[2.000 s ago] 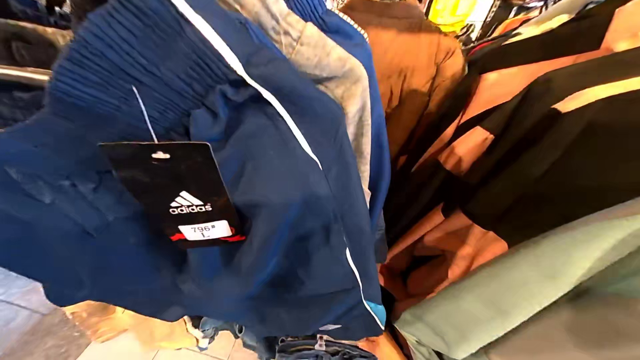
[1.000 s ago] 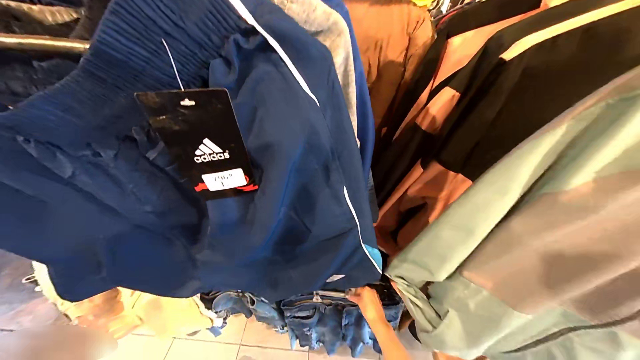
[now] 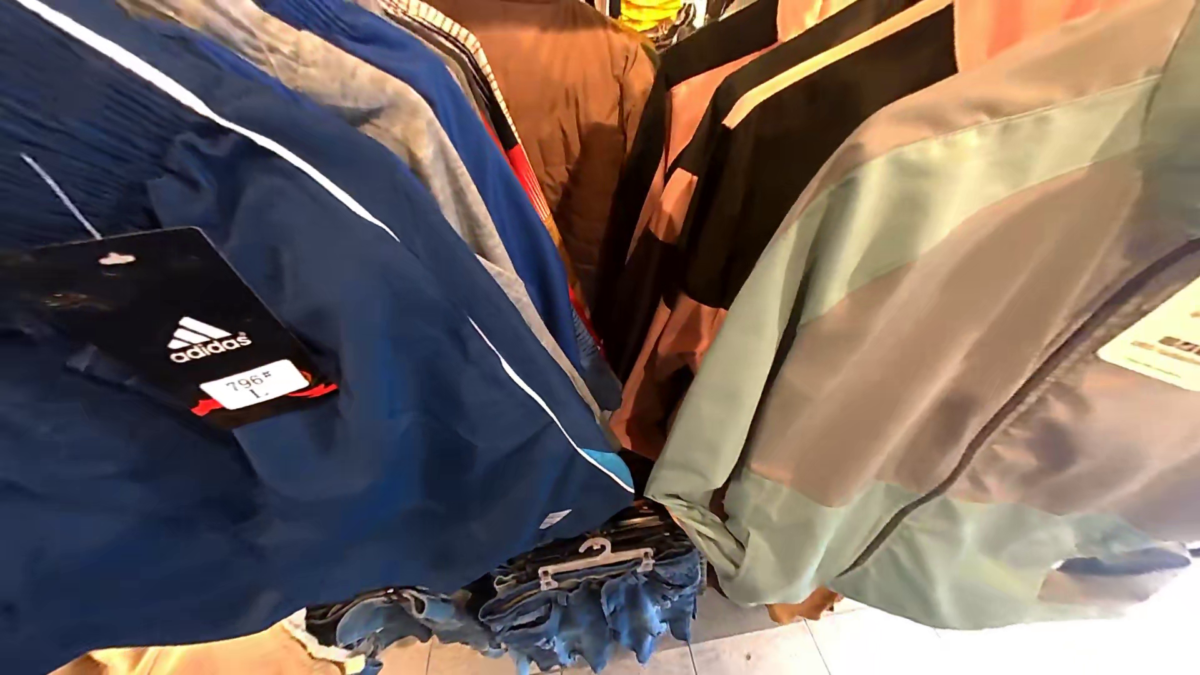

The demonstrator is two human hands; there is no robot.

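Neither of my hands shows in the head view now. Navy Adidas shorts with white piping fill the left side, and a black hang tag hangs on them by a thin string. On the right hangs a green and brown zip jacket. Below, between the two, a clip hanger lies against blue denim garments. What my hands hold or touch cannot be seen.
Behind the shorts hang a grey garment and a blue one. A brown padded jacket is at the back centre, beside black and orange jackets. Tan fabric and floor tiles show below.
A hand that reached to the denim garments at the bottom a second ago is out of sight. The view has shifted right, so more of the green and brown jacket shows.
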